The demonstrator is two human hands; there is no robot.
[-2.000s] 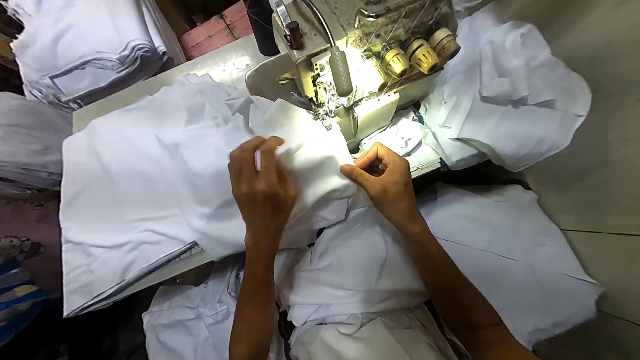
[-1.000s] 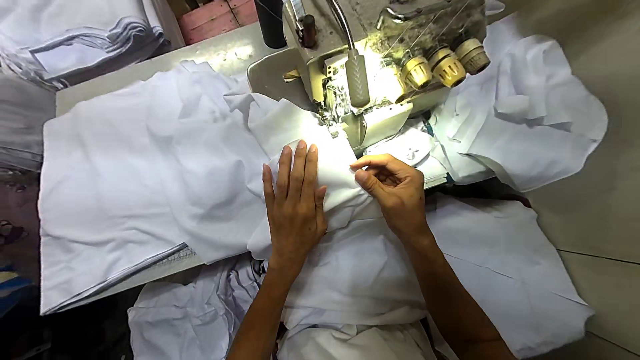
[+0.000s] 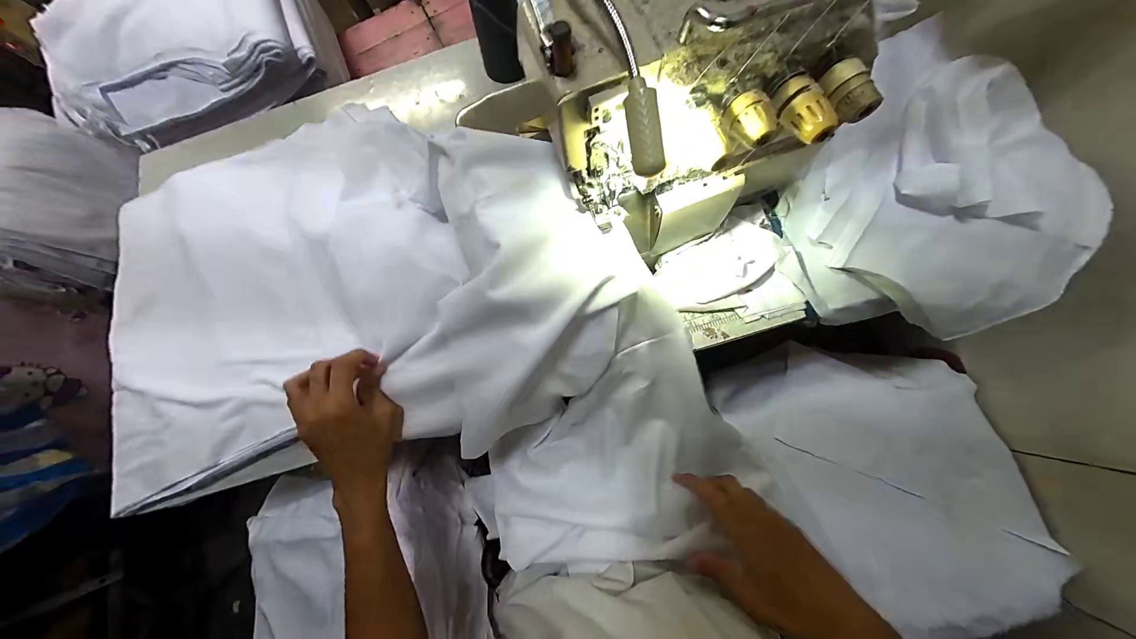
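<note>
White fabric (image 3: 532, 293) runs from under the presser foot of a lit overlock sewing machine (image 3: 612, 177) toward my lap. My left hand (image 3: 346, 417) pinches a fold of white cloth between thumb and fingers, near the front edge of the stack of white fabric pieces (image 3: 257, 275) on the machine table. Lower right, my right hand (image 3: 745, 541) is spread beside the white cloth (image 3: 621, 461) over my lap, its fingers apart and slightly blurred. A flexible-neck lamp (image 3: 645, 129) lights the needle area.
Yellow thread tension knobs (image 3: 803, 106) line the machine's front. Folded white fabric (image 3: 177, 67) is piled at the back left, near a pink box (image 3: 404, 35). More white cloth hangs at the right (image 3: 985, 195) and lies lower right (image 3: 887, 479). A ruler strip (image 3: 710, 327) marks the table edge.
My left hand has moved left and down from beside the presser foot, and its flat fingers have curled onto cloth. My right hand has left the fabric edge and come down toward my lap.
</note>
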